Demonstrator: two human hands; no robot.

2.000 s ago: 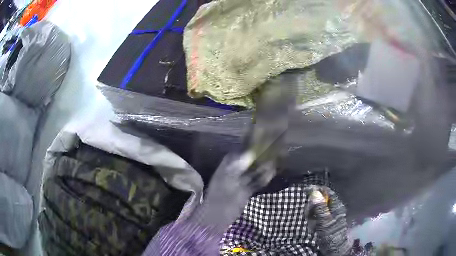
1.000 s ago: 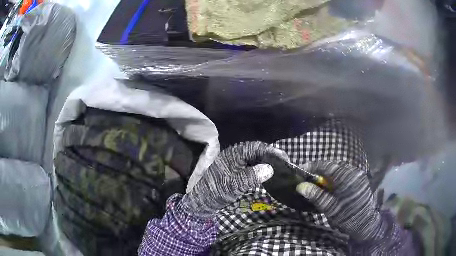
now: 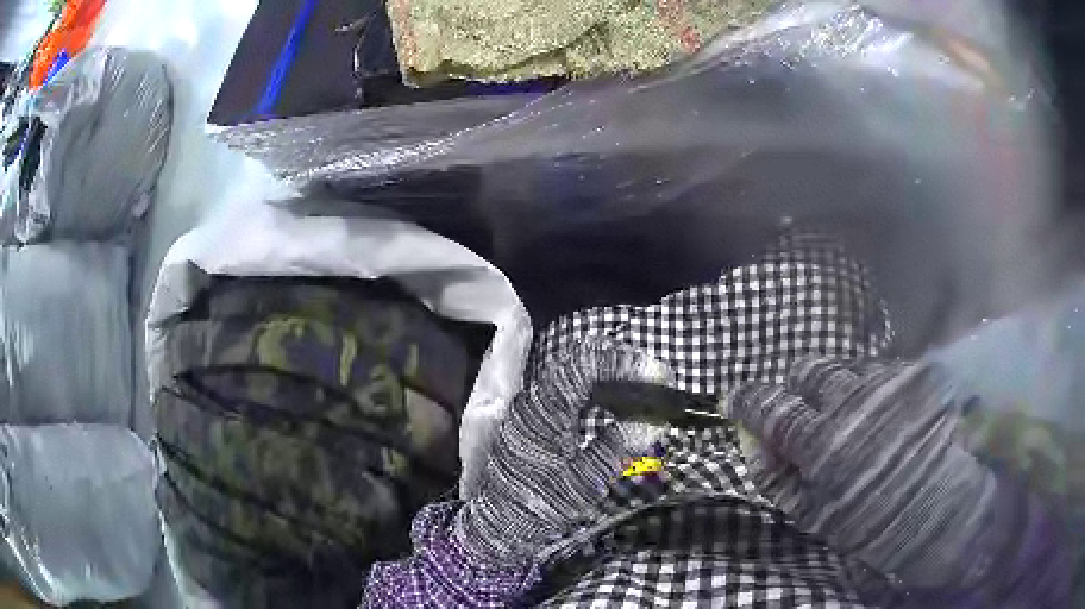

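Note:
My left hand (image 3: 565,446), in a grey-black knit glove, is closed around a dark, narrow fabric strip (image 3: 654,402) above my lap. The strip runs right to the fingertips of my right hand (image 3: 863,458), also gloved, which meet its end. A thin pale line shows on the strip near the right fingertips. Whether the right hand holds a tool as well is hidden. The open white woven sack (image 3: 497,345) stands at the left beside my left hand, packed with camouflage pieces (image 3: 298,416).
A black-white gingham apron (image 3: 761,315) covers my lap. Ahead lies a dark stack in clear film (image 3: 571,149), with a blue strap (image 3: 286,60) and an olive-tan woven sack (image 3: 524,36) on top. Filled grey sacks (image 3: 69,333) line the far left; orange cord (image 3: 60,42) lies behind.
The strip has turned from a wider dark piece to a narrow one between my hands. The yellow-brown glint at my right hand is no longer visible. The view has shifted slightly.

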